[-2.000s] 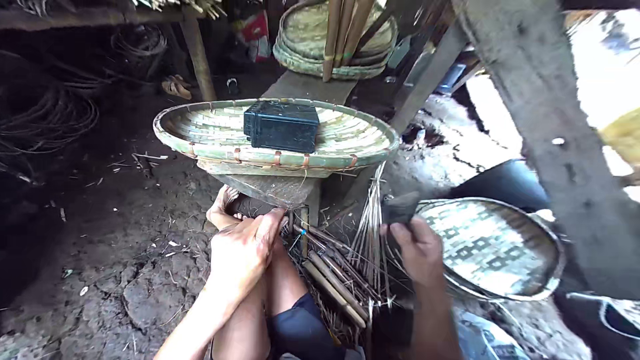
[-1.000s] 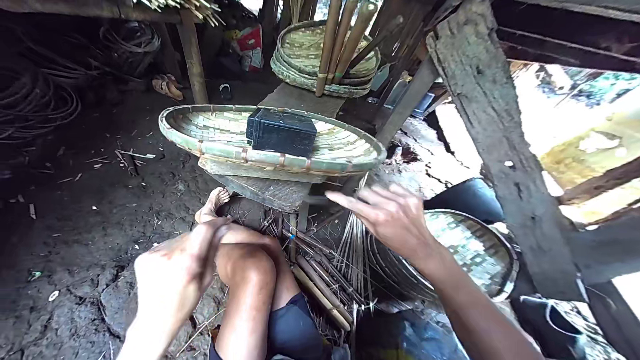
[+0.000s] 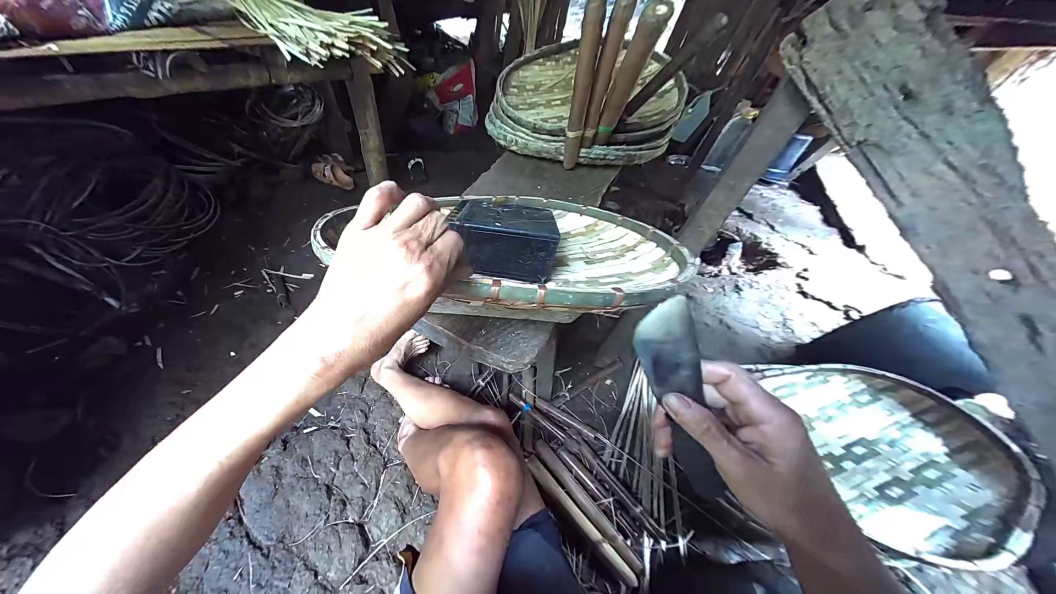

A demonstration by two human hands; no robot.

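My left hand (image 3: 396, 256) is raised with curled fingers at the left rim of a round woven bamboo tray (image 3: 615, 247); whether it grips anything, I cannot tell. A dark rectangular block (image 3: 509, 241) sits in that tray, just right of the hand. The tray rests on a wooden bench (image 3: 495, 337). My right hand (image 3: 742, 437) holds a dark, flat, blade-like tool (image 3: 670, 351), its pale tip pointing up, right of the tray and apart from it. Another woven tray (image 3: 891, 462) lies on the ground behind the right hand.
Stacked woven trays (image 3: 536, 91) with upright bamboo poles (image 3: 610, 74) stand at the bench's far end. Bamboo sticks (image 3: 586, 511) and thin strips lie beside my knee. A slanted wooden post (image 3: 949, 165) rises at right. Coiled strips (image 3: 107, 206) lie left, under a table with split bamboo (image 3: 322, 33).
My left hand has risen from beside the leg to the tray's left rim. The right hand has moved from the bench's near end to the right, with the tool now plainly visible.
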